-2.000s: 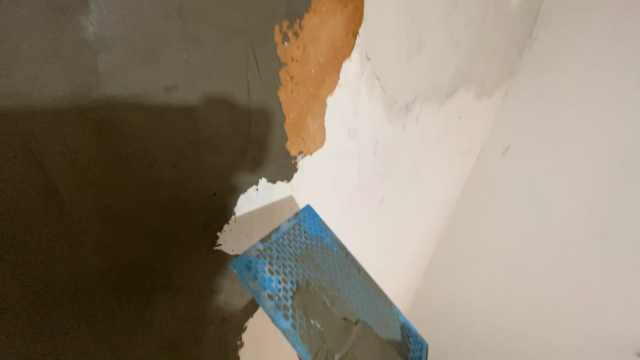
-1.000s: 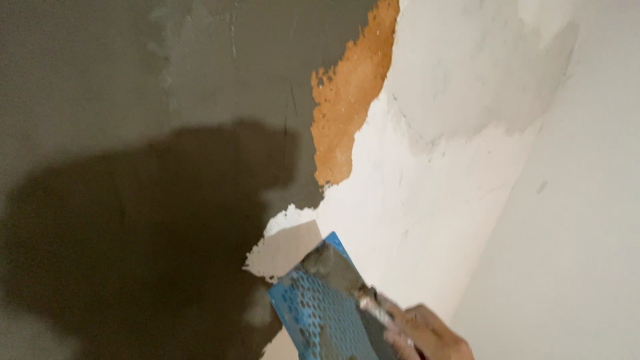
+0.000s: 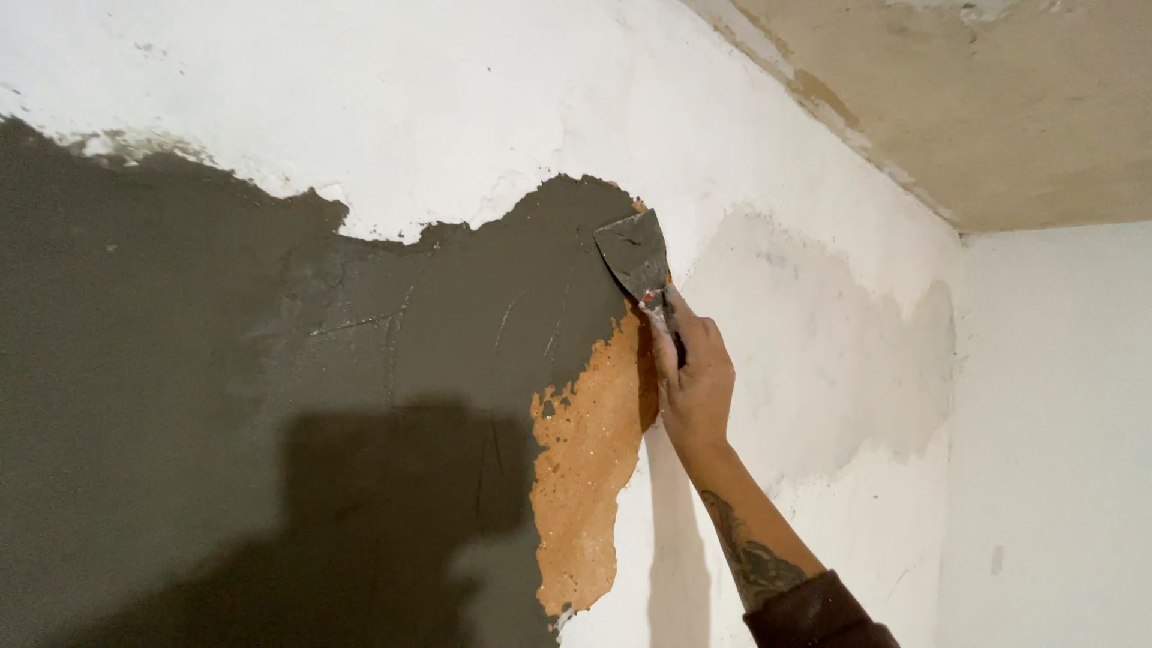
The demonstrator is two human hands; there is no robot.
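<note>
My right hand (image 3: 697, 373) grips the handle of a putty knife (image 3: 634, 252), its wide blade smeared with grey plaster. The blade lies against the wall at the upper right edge of the wet grey plaster (image 3: 468, 306). Just below the blade, an orange-brown bare patch (image 3: 585, 477) runs down between the grey plaster and the white wall paint (image 3: 360, 99). My left hand is out of view, and so is the blue textured float.
A beige ceiling (image 3: 1017, 126) slopes across the upper right. At the right, an adjoining pale wall (image 3: 1053, 405) meets this one in a corner. A dark shadow falls over the lower plaster.
The view has swung up toward the ceiling, and the blue float has left it. My right hand, over the float a second ago, now has the putty knife up at the plaster's top edge.
</note>
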